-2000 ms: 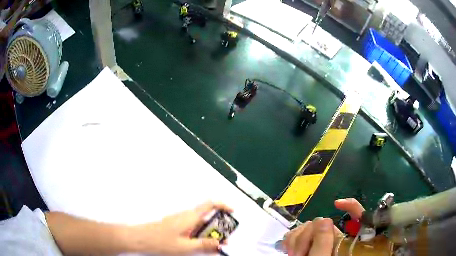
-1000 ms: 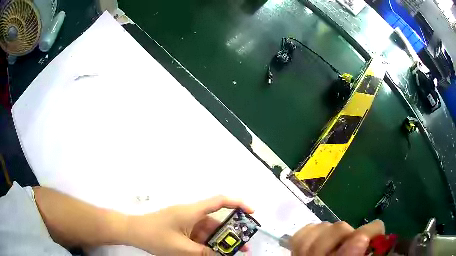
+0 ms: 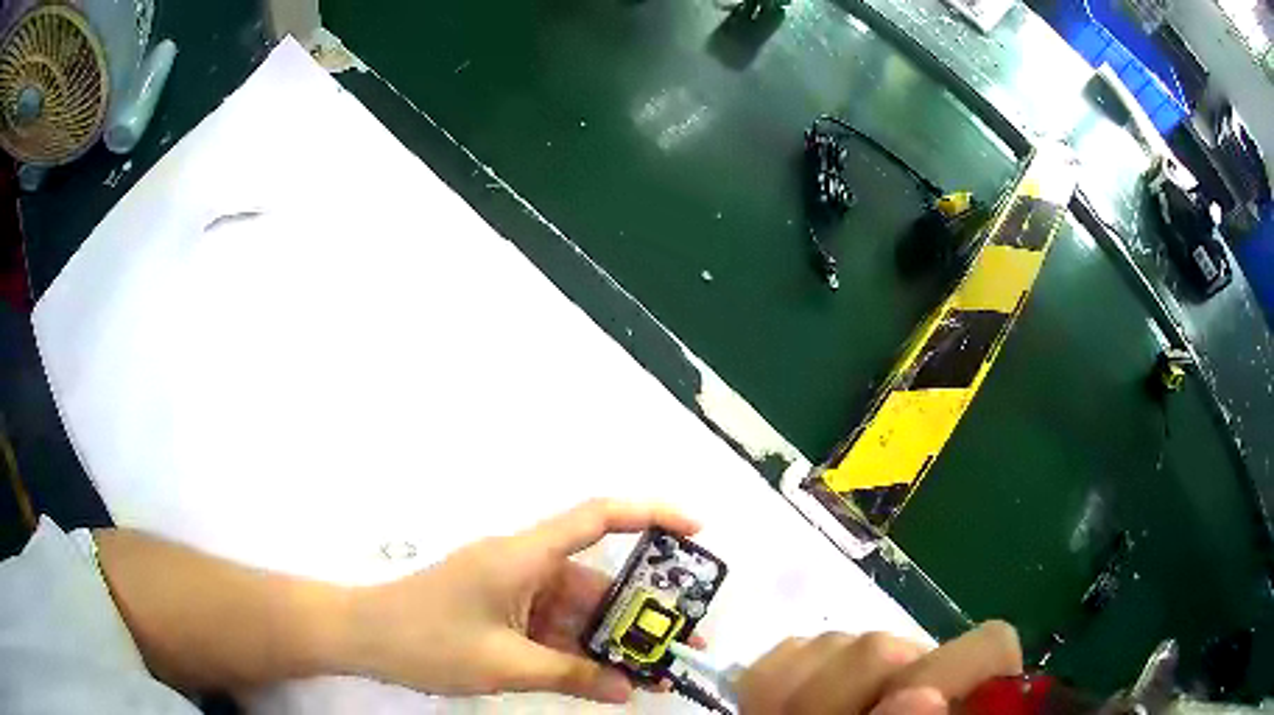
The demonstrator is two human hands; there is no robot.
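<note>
My left hand (image 3: 489, 615) holds an open power adapter (image 3: 685, 576) by its edges above the white paper, board side up. The yellow transformer (image 3: 651, 630) sits at its lower end, with small round capacitors above it. A black cord (image 3: 696, 690) leaves the case at the bottom. My right hand (image 3: 852, 677) is closed around the glue gun, whose red part (image 3: 1009, 694) and metal fitting show at the bottom edge. The pale nozzle (image 3: 703, 662) points into the case beside the transformer. Whether its tip touches the board cannot be told.
White paper (image 3: 308, 349) covers the bench. Beyond its edge lies the green conveyor (image 3: 629, 182) with several adapters and cords. A yellow-and-black bar (image 3: 936, 377) crosses it. A fan (image 3: 49, 84) stands at upper left, and a blue bin (image 3: 1139, 63) at upper right.
My left hand has raised and turned the adapter face-up. The nozzle has moved from beside my right hand to the transformer end. The view has shifted, and adapters on the belt have moved.
</note>
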